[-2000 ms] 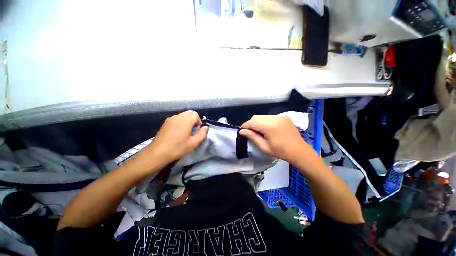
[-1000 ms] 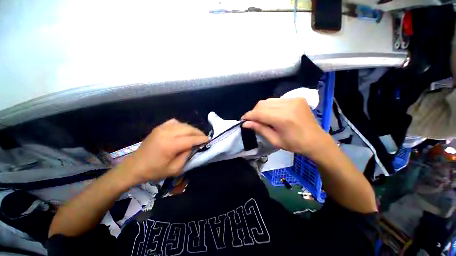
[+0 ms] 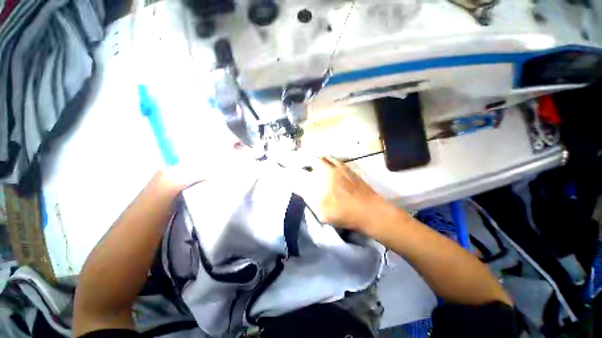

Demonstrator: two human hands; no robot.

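Observation:
A light grey garment piece (image 3: 228, 228) with black strips hangs from the table edge over the lap. Its upper edge lies at the presser foot and needle (image 3: 280, 135) of the sewing machine (image 3: 369, 49). My left hand (image 3: 188, 173) lies on the cloth left of the needle, washed out by glare, its fingers not clear. My right hand (image 3: 336, 195) rests on the cloth just right of and below the needle, fingers bent on it. Whether either hand grips the cloth is hard to see.
A blue plastic stick (image 3: 157, 124) is left of the needle. A black phone (image 3: 404, 132), a blue-handled tool (image 3: 467, 125) and metal loops with a red item (image 3: 545, 119) lie at right. Folded grey-black pieces (image 3: 46, 72) are at far left. Blue crate parts (image 3: 457, 223) show below the table.
The view has swung up to the machine. Both hands, which held the cloth's dark edge over the lap, have moved up with the garment to the needle area.

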